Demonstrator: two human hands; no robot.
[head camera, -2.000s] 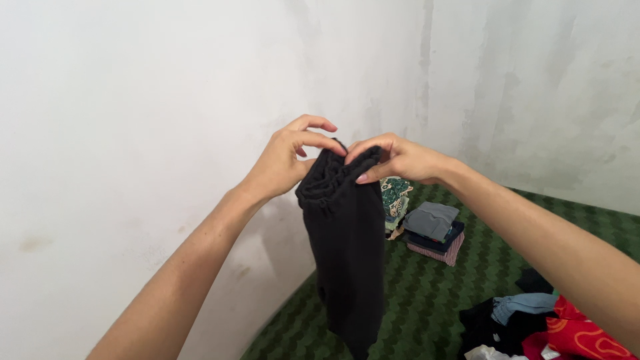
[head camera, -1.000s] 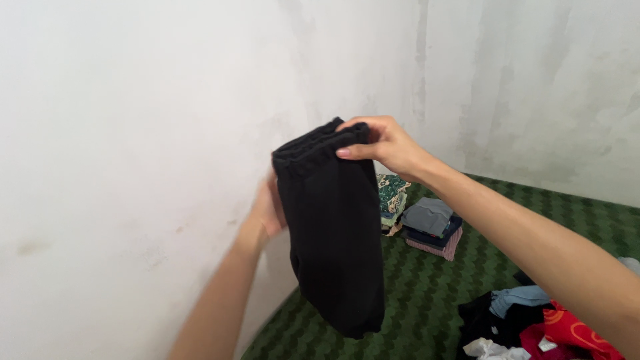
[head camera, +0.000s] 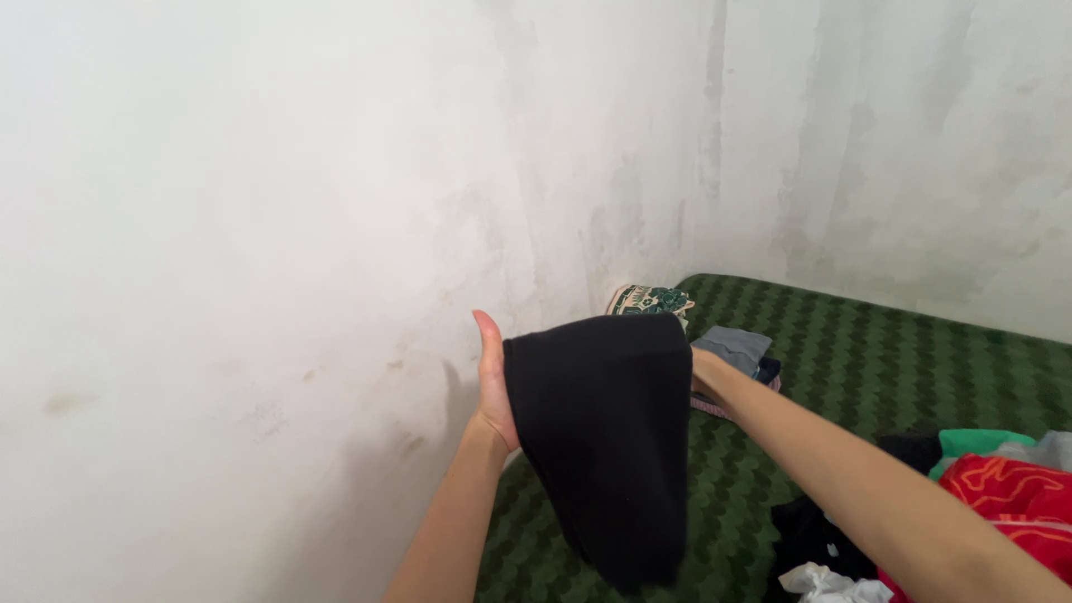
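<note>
A black cloth garment (head camera: 607, 444), folded over at its top edge, hangs between my two hands above the green patterned surface. My left hand (head camera: 496, 381) is at the garment's left edge, thumb pointing up; its other fingers are hidden behind the cloth. At the upper right edge is my right hand (head camera: 699, 373), mostly covered by the garment, with the wrist and forearm showing. Behind the garment lie a green and cream patterned cloth (head camera: 649, 299) and a small stack of folded clothes with a grey one (head camera: 733, 347) on top.
A loose heap of clothes lies at the lower right, with a red garment (head camera: 1005, 486), a green one (head camera: 984, 441), a white one (head camera: 829, 584) and black ones. Green patterned fabric (head camera: 879, 360) covers the surface beneath. A pale stained wall (head camera: 293, 251) stands close on the left.
The garment's gathered, elastic-looking opening, seen at the top before, is now out of sight, and a smooth fold is on top. The garment and both hands are lower in view.
</note>
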